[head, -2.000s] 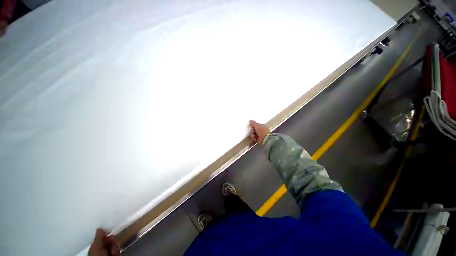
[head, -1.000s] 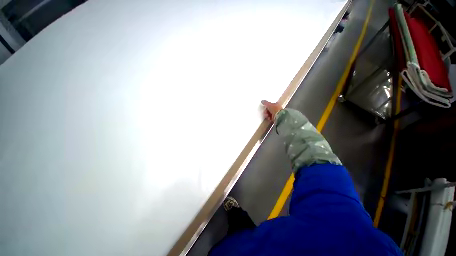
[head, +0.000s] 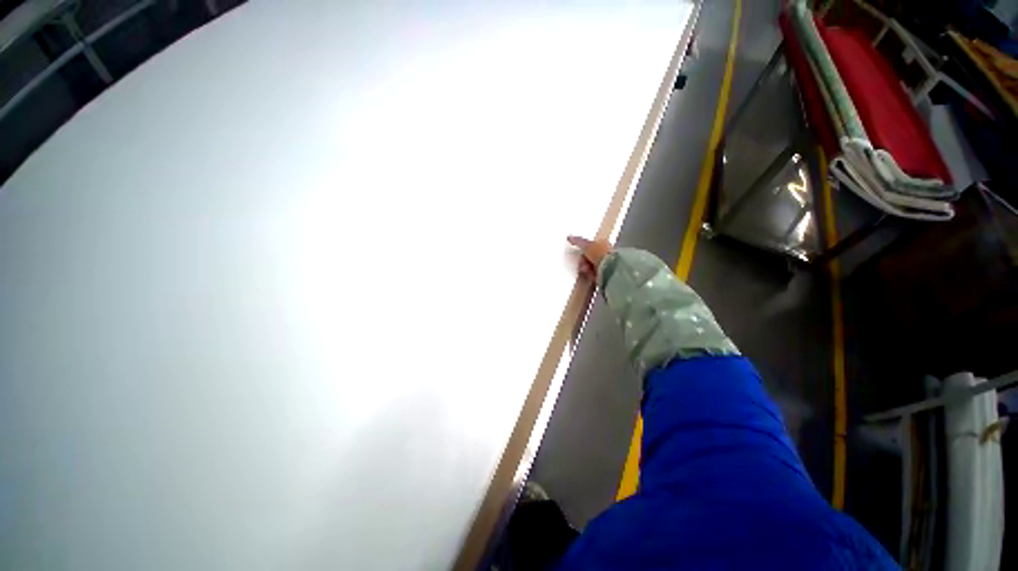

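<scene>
A wide white fabric (head: pixel 279 257) covers the long table and looks smooth and overexposed. Its stacked side edge (head: pixel 541 385) shows as a tan band along the table rim, above a shiny metal strip. My right hand (head: pixel 588 259) is at this edge, thumb over the top of the fabric and fingers at the side, pinching the fabric edge. My right arm wears a pale green patterned sleeve cover over a blue sleeve. My left hand is not in view.
Grey floor with yellow lines (head: pixel 714 156) runs along the right of the table. Beyond it stand a metal-framed rack with red material (head: pixel 882 100) and folded whitish fabric, and a white roll (head: pixel 973 480) at lower right. Dark rails (head: pixel 78 45) show at upper left.
The view has turned so the table edge runs steeper. My left hand, on the near edge two seconds ago, has left the picture. My right hand stays on the fabric edge.
</scene>
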